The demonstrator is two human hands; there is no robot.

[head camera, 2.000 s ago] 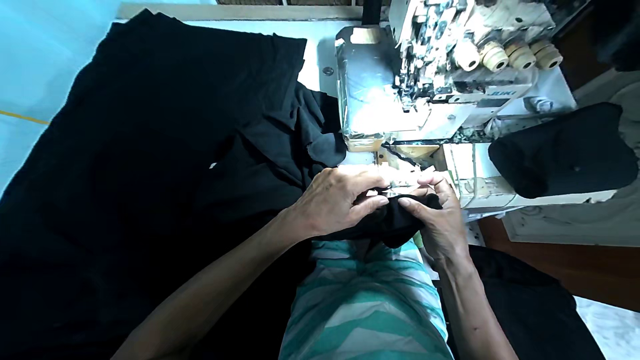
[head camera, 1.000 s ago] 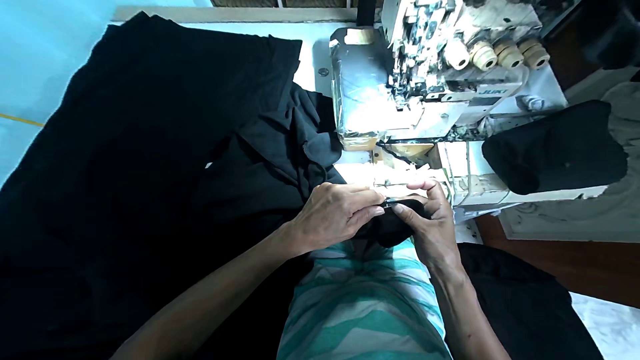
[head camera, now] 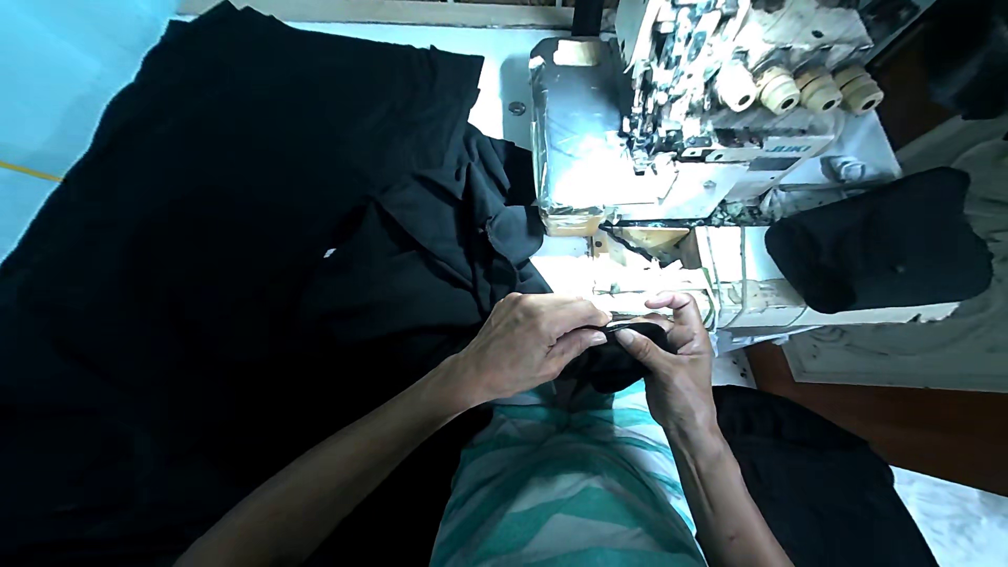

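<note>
Both my hands pinch the edge of a small piece of black fabric (head camera: 616,364) over my lap, in front of the sewing machine. My left hand (head camera: 529,345) grips the edge between thumb and fingers from the left. From the right, my right hand (head camera: 676,354) holds the same edge with its thumb on top and the index finger raised. The lower part of the piece hangs under my fingers. A Juki overlock sewing machine (head camera: 709,126) stands beyond my hands, its lamp lighting the needle area. Black cloth (head camera: 260,205) lies in a large heap beside my left arm.
A black fabric piece (head camera: 878,240) lies on the table edge to the right of the machine. Thread cones or tension knobs (head camera: 819,88) project from the machine's front. More black cloth (head camera: 811,472) lies low at the right. A pale blue surface (head camera: 71,87) shows at the far left.
My fingers have shifted slightly along the fabric edge, and my right index finger is now lifted off it. The heap and the machine have not moved.
</note>
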